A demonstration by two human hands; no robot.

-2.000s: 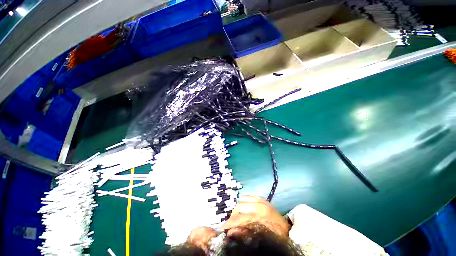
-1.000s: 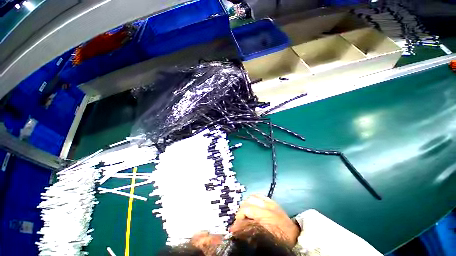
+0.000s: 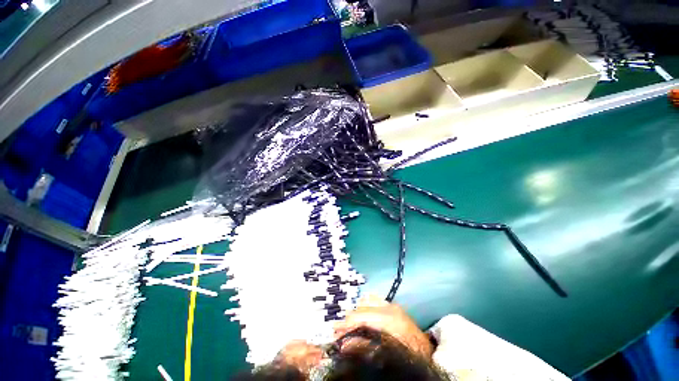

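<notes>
Joined white pieces with short black bands (image 3: 279, 275) lie in a dense row on the green bench. A heap of black tubing (image 3: 320, 141) lies behind them, partly under a clear plastic bag (image 3: 275, 149). My right hand (image 3: 383, 320) is at the bottom edge, with one black length running up from its fingers to the heap. My left hand (image 3: 298, 353) is beside it, mostly cut off. Dark hair-like blur in front hides the fingertips, so what the left hand holds cannot be told. Loose white tubes (image 3: 100, 312) are piled at the left.
A cream divided tray (image 3: 491, 78) and a small blue bin (image 3: 387, 56) stand behind the bench edge. Large blue bins (image 3: 272, 33) line the back left, one with an orange bundle (image 3: 149, 65). A bent black length (image 3: 532, 260) lies at right. A yellow line (image 3: 192, 320) crosses the bench.
Compared with one second ago, my right hand has shifted slightly left, and the black length at its fingers has swung left at its lower end. The view has shifted slightly since two seconds ago.
</notes>
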